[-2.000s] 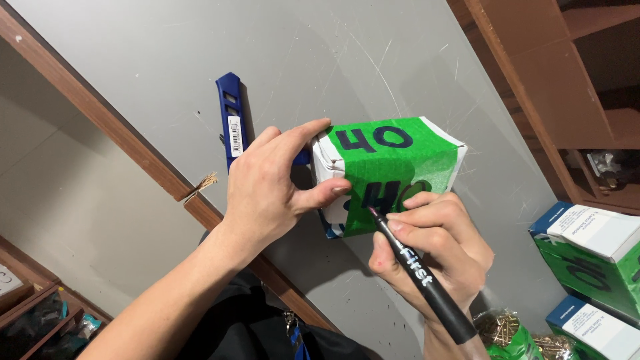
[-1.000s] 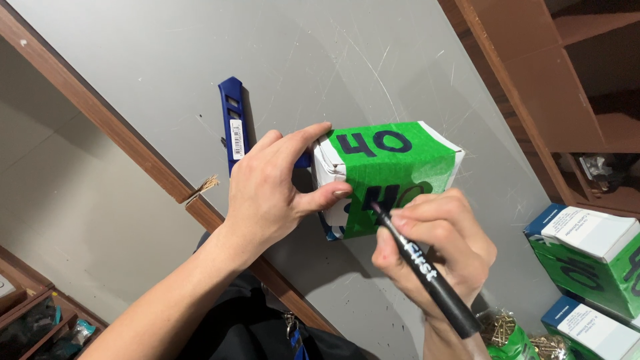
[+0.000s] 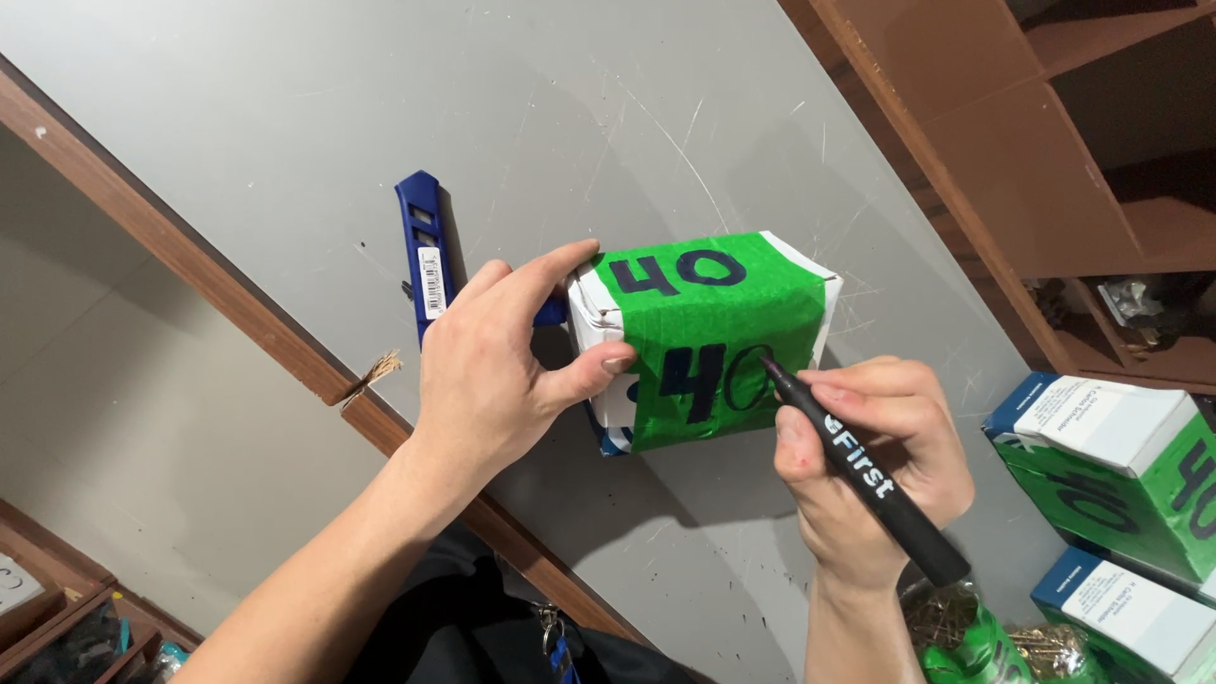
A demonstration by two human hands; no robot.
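Note:
A small cardboard box wrapped in green tape (image 3: 708, 328) rests on the grey tabletop, with "40" in black on two of its faces. My left hand (image 3: 518, 351) steadies it at its left end, index finger along the top edge and thumb on the near face. In my right hand (image 3: 879, 446) is a black marker (image 3: 869, 475), its tip touching the "0" on the near face. The upper part of that "0" is a thin outline, while the "4" beside it is thick and filled. A blue plastic tool handle with a barcode sticker (image 3: 430, 282) lies left of the box, partly hidden by my left hand.
Two more boxes with green tape (image 3: 1102, 475) stand at the lower right. Beside them are bags of metal screws or nails (image 3: 1045, 646). A brown shelf unit (image 3: 988, 114) borders the table's right side. Frayed fibres (image 3: 382, 369) stick out at the table's wooden edge (image 3: 190, 242).
The marker tip has moved right, from the "4" to the "0" on the near face. The "4" looks more filled than two seconds ago. My left hand keeps its hold on the box.

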